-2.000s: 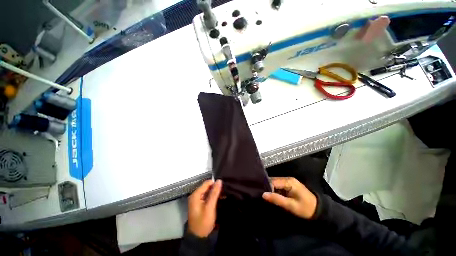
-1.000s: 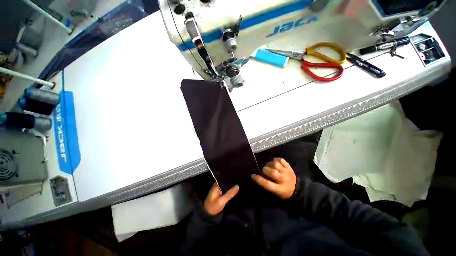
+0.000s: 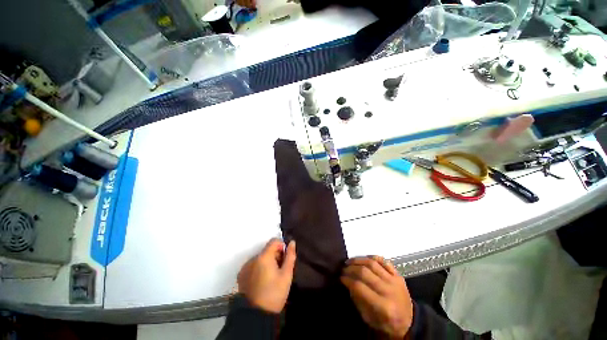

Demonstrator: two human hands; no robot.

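Note:
A dark brown-black fabric panel (image 3: pixel 309 226) lies on the white machine table, from beside the needle area down over the front edge. Its right edge runs at the presser foot and needle area (image 3: pixel 336 180) of the white machine head. My left hand (image 3: pixel 267 275) pinches the panel's left edge between thumb and fingers. My right hand (image 3: pixel 378 292) holds its right edge near the table's front edge. The panel's lower end is dark against my clothing and hard to make out.
Right of the needle lie a light blue piece (image 3: pixel 400 165), scissors with yellow and red handles (image 3: pixel 459 188), a slim black cutter (image 3: pixel 512 184) and a black pen (image 3: pixel 522 165). A pink pad (image 3: pixel 514 127) is on the machine head. Thread cones (image 3: pixel 66 180) stand left. White cloth (image 3: pixel 519 289) hangs below the table.
The view has shifted, showing more behind the machine. The panel's far end now extends further past the needle, and both hands are over the table's front edge, nearer the needle.

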